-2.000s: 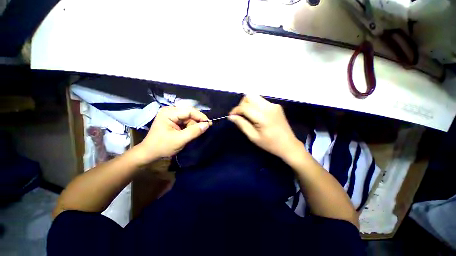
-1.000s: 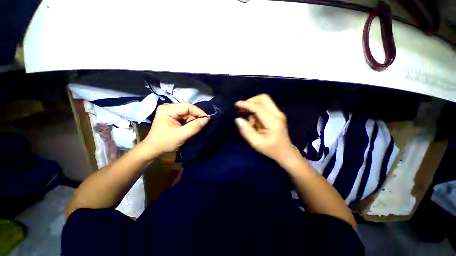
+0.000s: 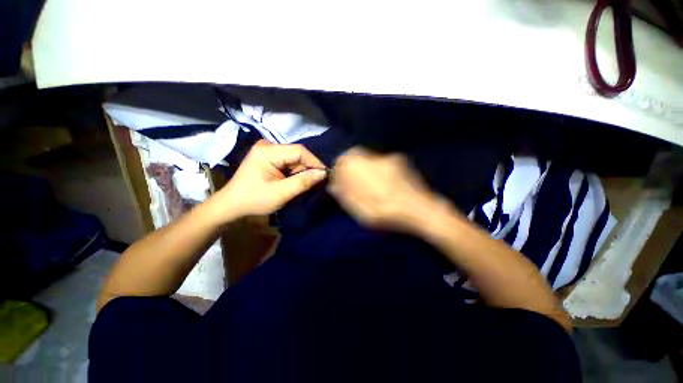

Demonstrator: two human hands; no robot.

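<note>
My left hand (image 3: pixel 275 179) is above my lap with thumb and forefinger pinched on a thin strip or thread; only a tiny bit shows at the fingertips. My right hand (image 3: pixel 374 187) is blurred, its fingertips close beside the left ones; what it holds, if anything, cannot be seen. Dark navy cloth (image 3: pixel 314 217) lies on my lap below the hands and blends with my dark shirt.
The white table (image 3: pixel 247 45) edge runs across in front of my hands. Dark red scissor handles (image 3: pixel 612 52) lie on it at the right. Striped cloth (image 3: pixel 554 217) is in a wooden compartment at the right. More white and navy cloth (image 3: pixel 195 142) hangs at the left.
The hands were joined by a thin strip, then moved apart; now they are close together again. The right hand has moved left, toward the left hand. The view has shifted, so less of the table shows.
</note>
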